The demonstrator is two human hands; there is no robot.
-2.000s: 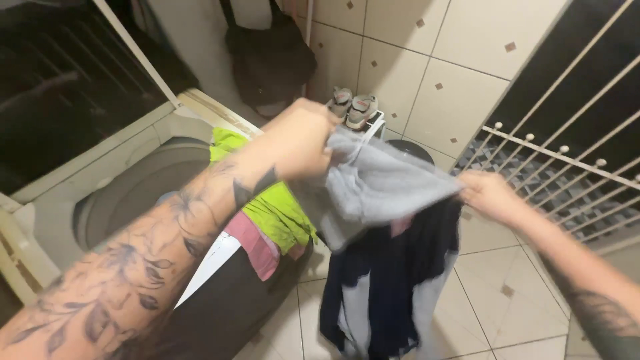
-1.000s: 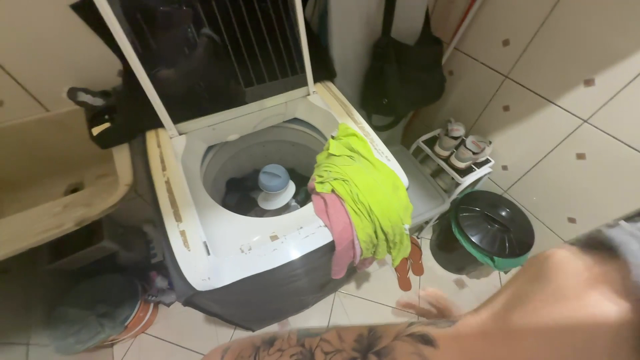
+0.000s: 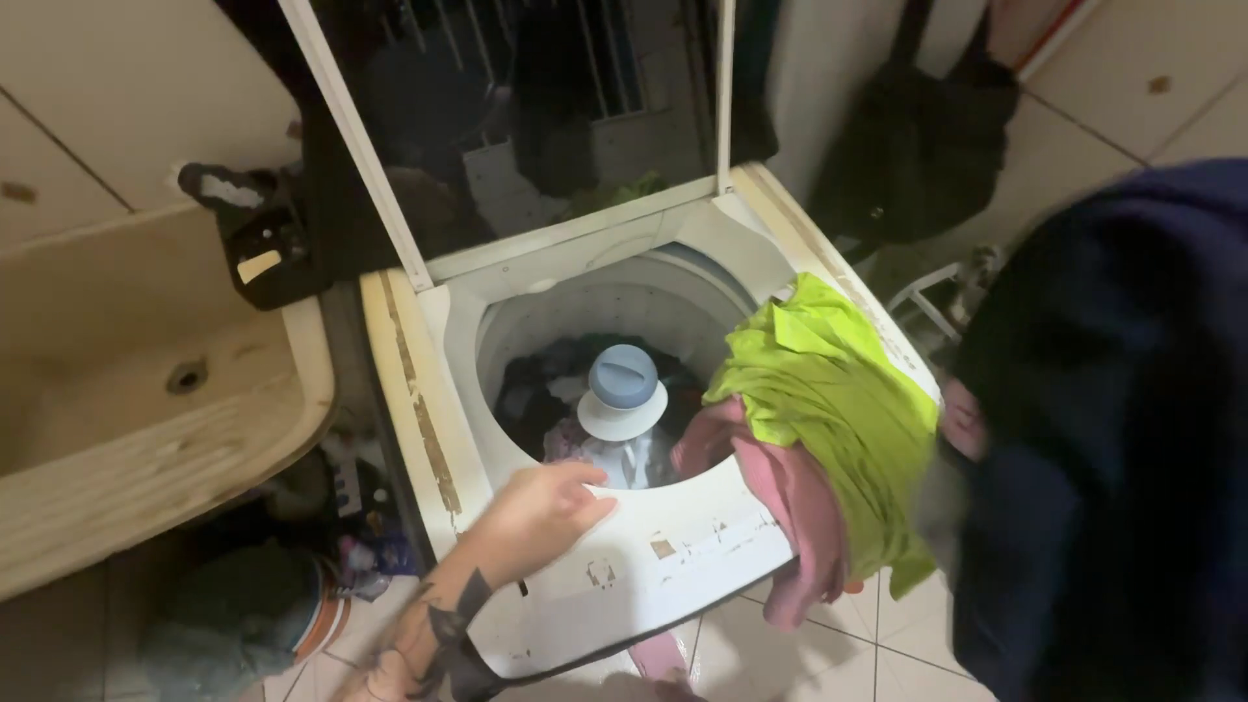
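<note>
My left hand [image 3: 551,512] is over the front rim of a top-loading washing machine [image 3: 682,531]; nothing shows in it, and its fingertips are by the drum opening. Dark clothes lie in the drum around a white agitator with a blue cap [image 3: 624,378]. A lime-green garment [image 3: 829,390] and a pink cloth [image 3: 795,497] drape over the machine's right front corner. At the right edge, my right hand [image 3: 963,419] is mostly hidden behind a large dark navy garment [image 3: 1111,439], which it holds up.
The machine's glass lid [image 3: 546,107] stands raised. A worn laundry sink [image 3: 146,322] is at the left, with a dark object [image 3: 268,244] at its corner. Below it is a container with grey cloth [image 3: 234,624]. A black bag [image 3: 907,146] hangs behind, near a white rack [image 3: 921,297].
The view has swung left toward the machine and sink. My left hand, on the grey and dark clothing two seconds ago, is now at the drum's front rim. The dark garment now hangs at the right.
</note>
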